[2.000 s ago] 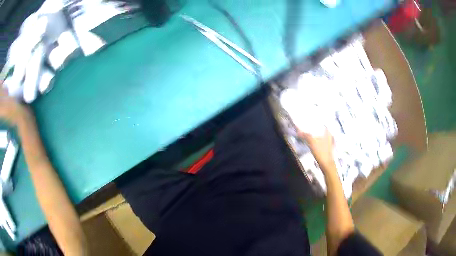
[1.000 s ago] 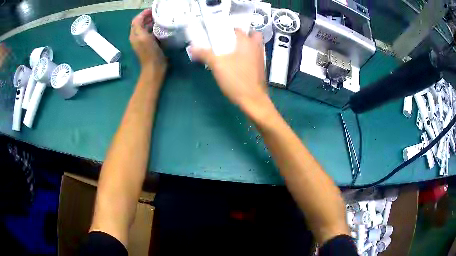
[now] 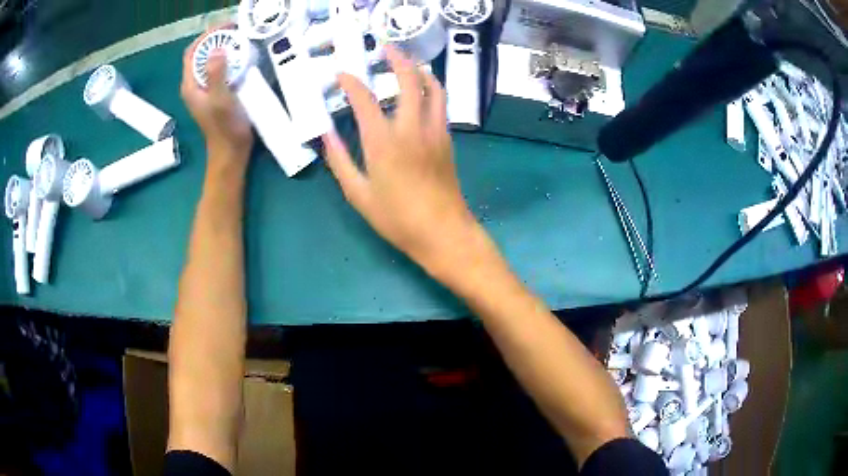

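Note:
Several white fan bodies (image 3: 462, 74) lie side by side at the back middle of the green bench. My left hand (image 3: 219, 102) grips another fan body (image 3: 270, 125) by its round grilled head, its handle slanting down to the right. My right hand (image 3: 400, 158) is over the grouped bodies with its fingers spread; its fingertips overlap the white handles, and whether they touch is unclear. The black electric screwdriver (image 3: 693, 93) hangs over the bench to the right, with no hand on it.
Screw feeder (image 3: 567, 84) at the back; tweezers (image 3: 628, 223) right of it. Black cable (image 3: 744, 251) loops at right. Handle shells (image 3: 800, 149) heap at the right end. Several fan bodies (image 3: 130, 107) lie left. Full carton (image 3: 767, 372) lower right; another carton (image 3: 265, 418) lower left.
The view has swung from the full carton to the bench. Since a second ago, my left hand holds a fan body clear of the group, and my right hand's fingers have spread.

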